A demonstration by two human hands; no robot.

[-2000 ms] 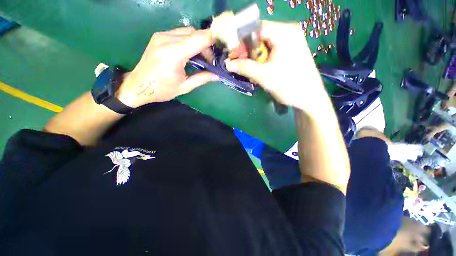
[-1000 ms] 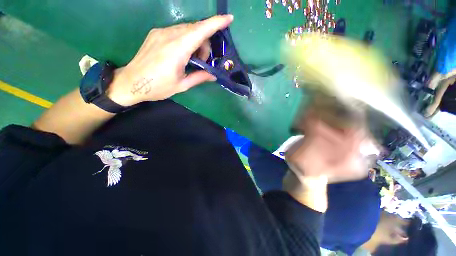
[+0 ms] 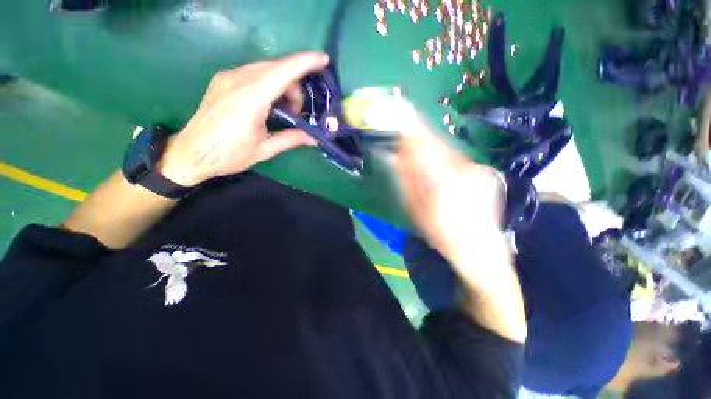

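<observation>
My left hand (image 3: 234, 117) grips a dark moulded housing (image 3: 339, 150) between thumb and fingers, over the green bench. A copper-coloured piece (image 3: 332, 125) shows in the housing's recess. A long thin dark band (image 3: 335, 39) extends upward in view from the housing. My right hand (image 3: 448, 187) is blurred and holds a soft-face mallet (image 3: 374, 111); its pale yellow head is just right of the recess. Whether the mallet touches the housing cannot be told.
Loose copper-coloured pieces (image 3: 452, 31) lie on the green bench (image 3: 210, 51). Dark housing-and-band assemblies (image 3: 530, 117) lie at the right, partly on a white sheet (image 3: 567, 175). A person in dark blue (image 3: 577, 296) is at the lower right. More dark parts (image 3: 647, 140) lie at the far right.
The mallet and my right hand have swung from the far right back to beside the housing. My left hand still holds the housing, now slightly further left and lower in view.
</observation>
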